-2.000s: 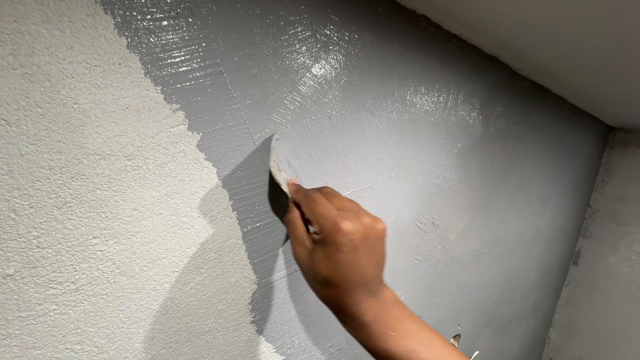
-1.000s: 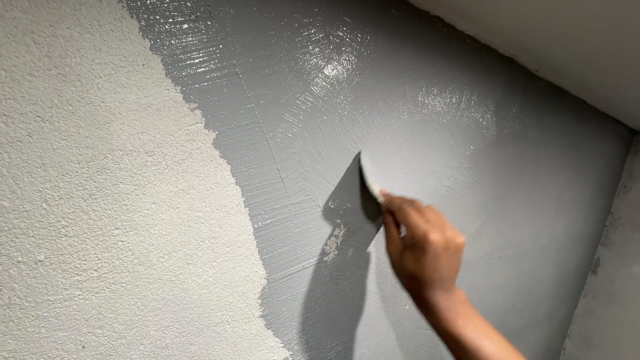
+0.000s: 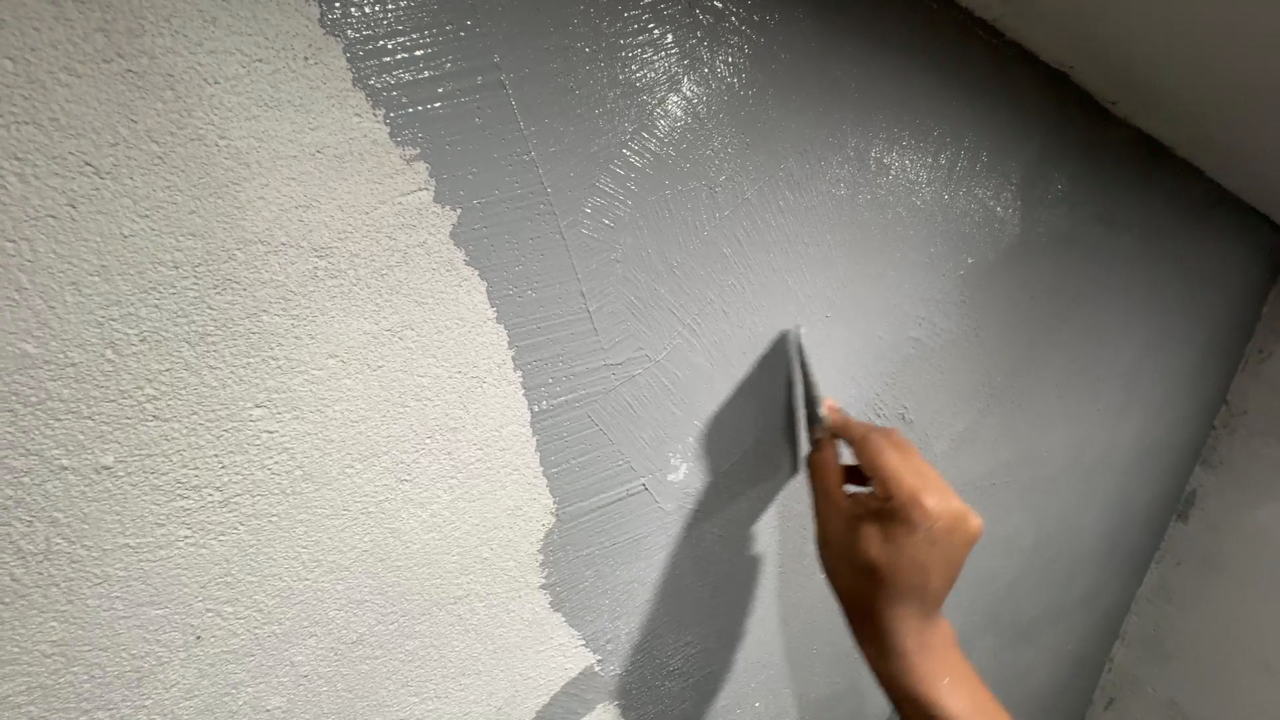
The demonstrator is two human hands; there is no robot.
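Note:
My right hand [image 3: 895, 520] is closed around a putty knife [image 3: 803, 390], seen nearly edge-on, its tip at the wall. Under and around the blade the wall bears a wet, glossy grey coating [image 3: 700, 230] with ridged strokes. A small pale patch [image 3: 678, 466] shows through it, left of the knife. The hand and knife cast a dark shadow down and to the left. The handle is mostly hidden by the fingers. My left hand is out of view.
Rough, off-white textured wall [image 3: 250, 380] fills the left side, meeting the grey along a jagged edge. A pale ceiling or beam surface [image 3: 1160, 70] slants across the upper right. Another rough wall [image 3: 1200, 600] meets the grey one at the lower right.
My right hand has moved right across the grey coating with the putty knife, away from the jagged edge. The pale patch looks smaller than one second ago.

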